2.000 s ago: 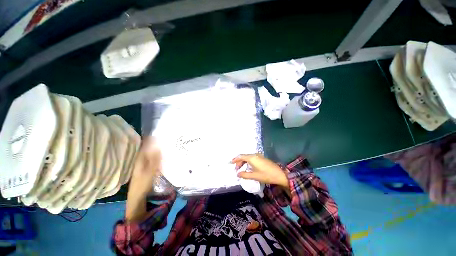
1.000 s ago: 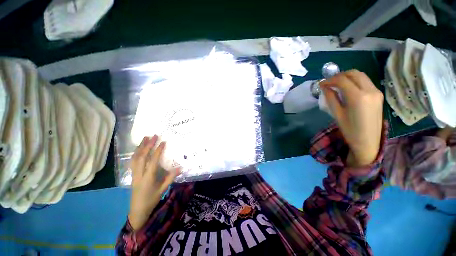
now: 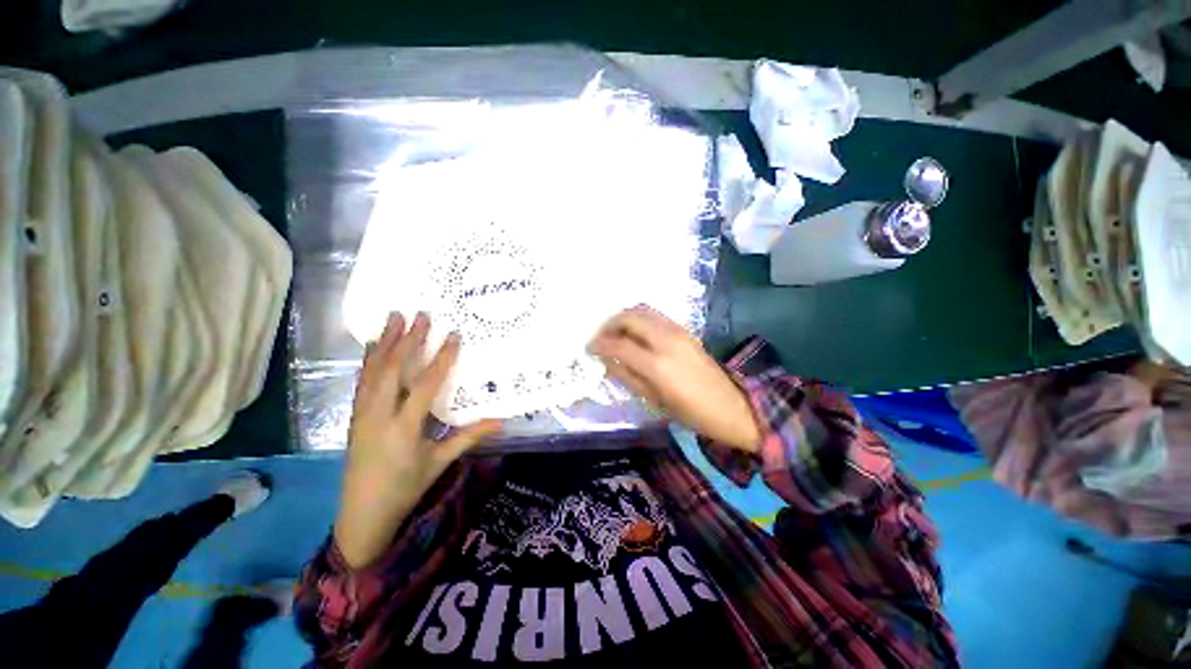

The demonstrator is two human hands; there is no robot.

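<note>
A white hexagonal panel [image 3: 503,314] lies printed face up on clear plastic bags [image 3: 327,281], under strong glare. A ring of dots with a logo and a row of small icons show on it. My left hand [image 3: 405,425] has its fingers spread at the panel's lower left edge. My right hand [image 3: 679,379] is over the panel's lower right, fingertips pinched together; glare hides whether a wipe is between them. A whitish bottle [image 3: 829,244] with its round metallic lid open stands on the right. Crumpled white wipes [image 3: 803,118] lie beside it.
A pile of leaning panels [image 3: 144,294] is at the left and another [image 3: 1091,235] at the far right. A grey rail [image 3: 523,79] and post [image 3: 1058,59] border the dark green belt. A person's leg and shoe [image 3: 242,493] show lower left.
My right hand has moved left from the bottle's top back over the panel. My left hand stays at the panel's left edge. The view has shifted, and the belt panel is almost out of view.
</note>
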